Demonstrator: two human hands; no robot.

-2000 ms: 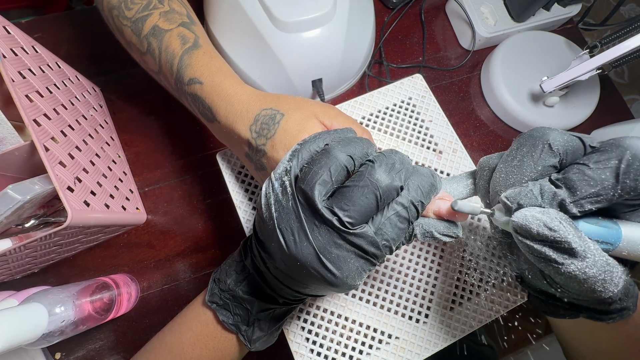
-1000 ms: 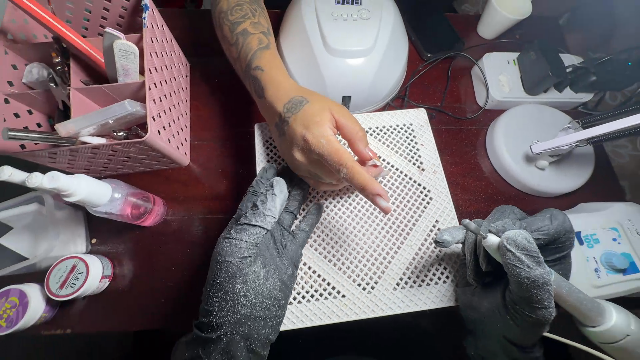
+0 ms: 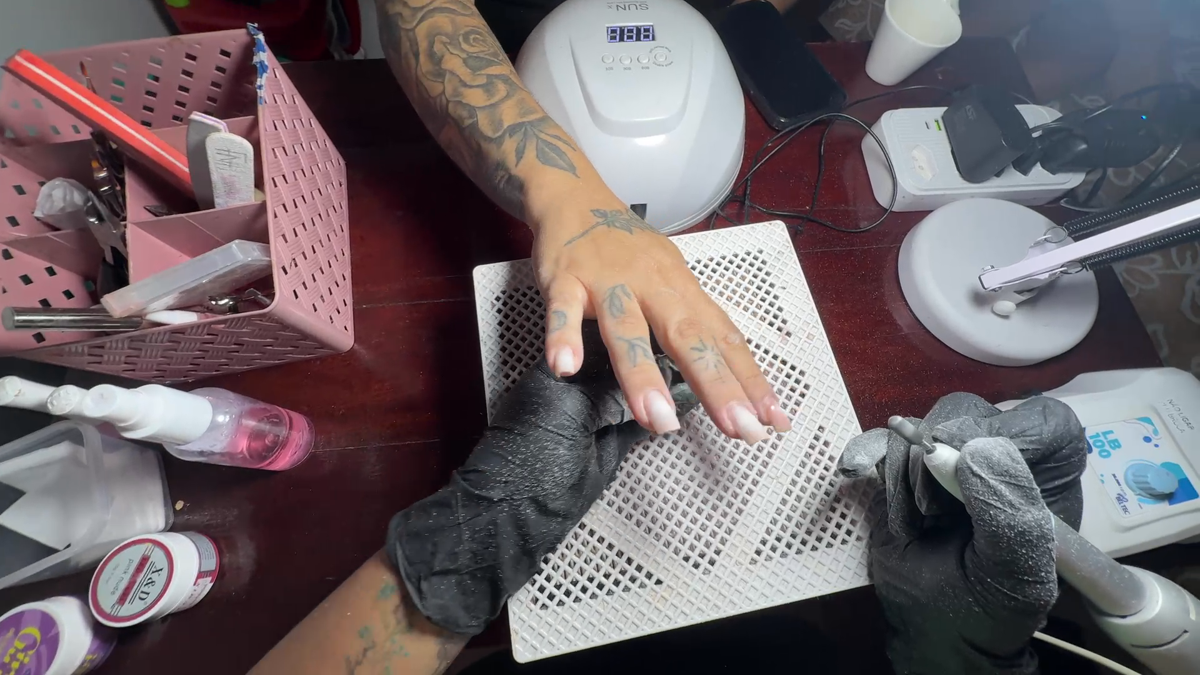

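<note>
My left hand (image 3: 525, 478), in a dusty black glove, is under another person's tattooed hand (image 3: 647, 291); its fingers are largely hidden there, so whether they grip cannot be told. That person's hand lies palm down, fingers spread, with pale nails, above a white perforated grille (image 3: 731, 525). To the right of the grille, my right hand (image 3: 975, 525), in a black glove coated with white dust, holds an electric nail drill handpiece (image 3: 1092, 562). The drill's bit points up and left, apart from the person's nails.
Behind stand a white nail lamp (image 3: 637, 112), a phone (image 3: 783, 66) and a cup (image 3: 911, 42). At right are a power strip (image 3: 923, 155), a lamp base (image 3: 998, 281) and the drill's control unit (image 3: 1139, 450). A pink basket (image 3: 309, 216), spray bottle (image 3: 253, 431) and jars (image 3: 155, 577) are at left.
Two seconds ago my left hand held the person's finger at the drill. The person's hand then came free, and is now turned palm down with fingers spread over my left hand.
</note>
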